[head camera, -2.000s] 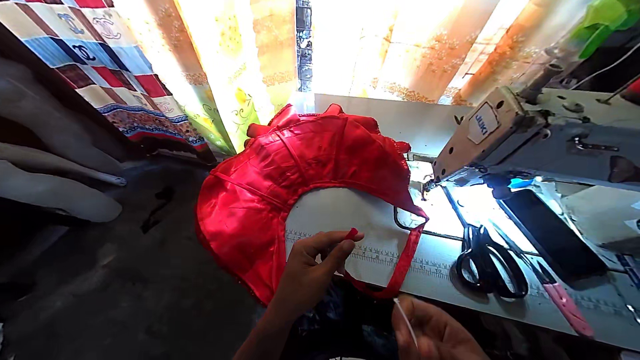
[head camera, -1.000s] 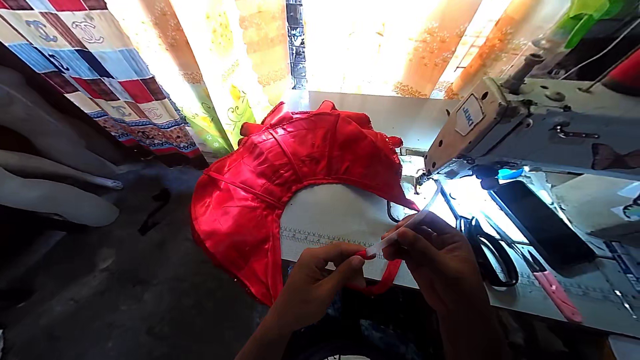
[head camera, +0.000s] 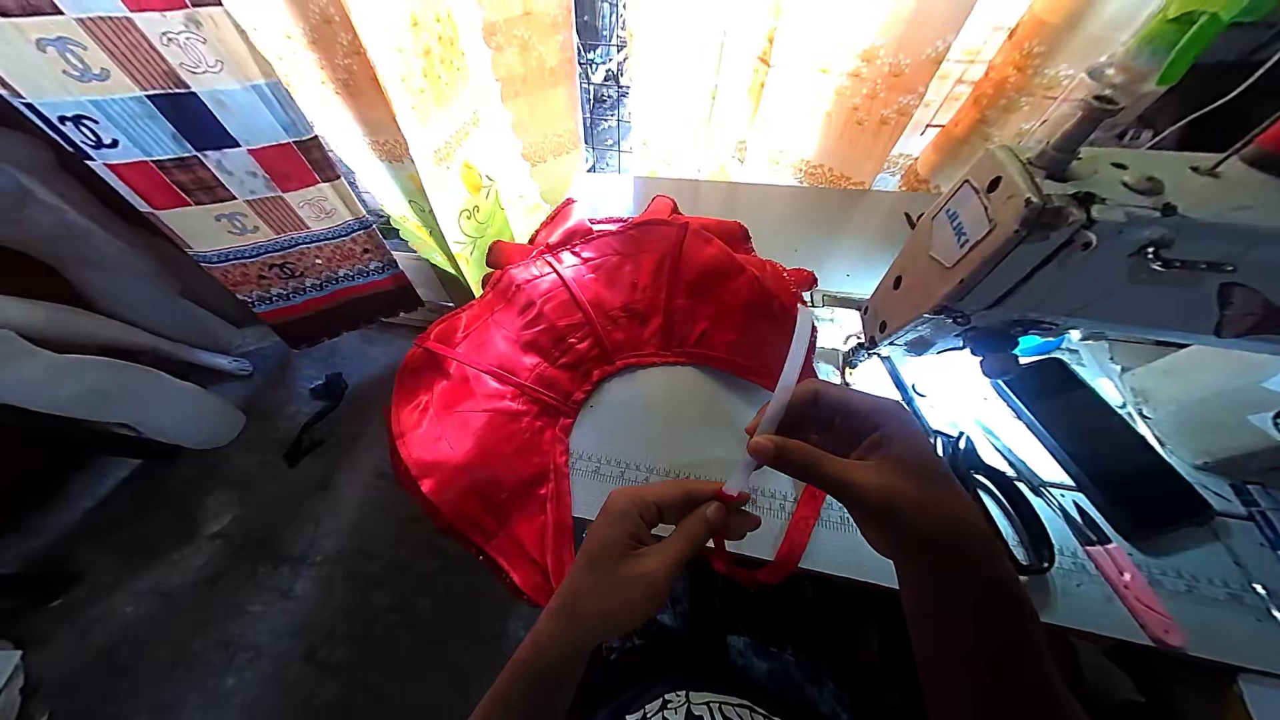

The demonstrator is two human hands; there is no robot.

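Note:
My left hand (head camera: 660, 540) pinches the end of a narrow red fabric strap (head camera: 800, 530), which loops below both hands. Between the thumb and fingers of my right hand (head camera: 850, 460) is a white flat strip (head camera: 790, 370), probably boning or elastic. Its lower end meets the red strap end at my left fingertips; whether it goes inside cannot be told. Its upper end sticks up over the garment. The shiny red satin garment (head camera: 500, 400) with seamed panels and a ruffled far edge lies curved on the table, its near left part hanging over the edge.
A Juki sewing machine (head camera: 1080, 260) stands at right, its lamp lit. Near it lie black-handled scissors (head camera: 1010, 500), a black phone (head camera: 1105, 450) and a pink-handled tool (head camera: 1135, 595). Printed rulers (head camera: 650, 475) run along the table (head camera: 840, 235). Pale mannequin legs (head camera: 110, 340) are at left, curtains (head camera: 820, 80) behind.
My right hand has come up from low at the right to beside my left hand, bringing the white strip to the red strap end. The strip now points up and away.

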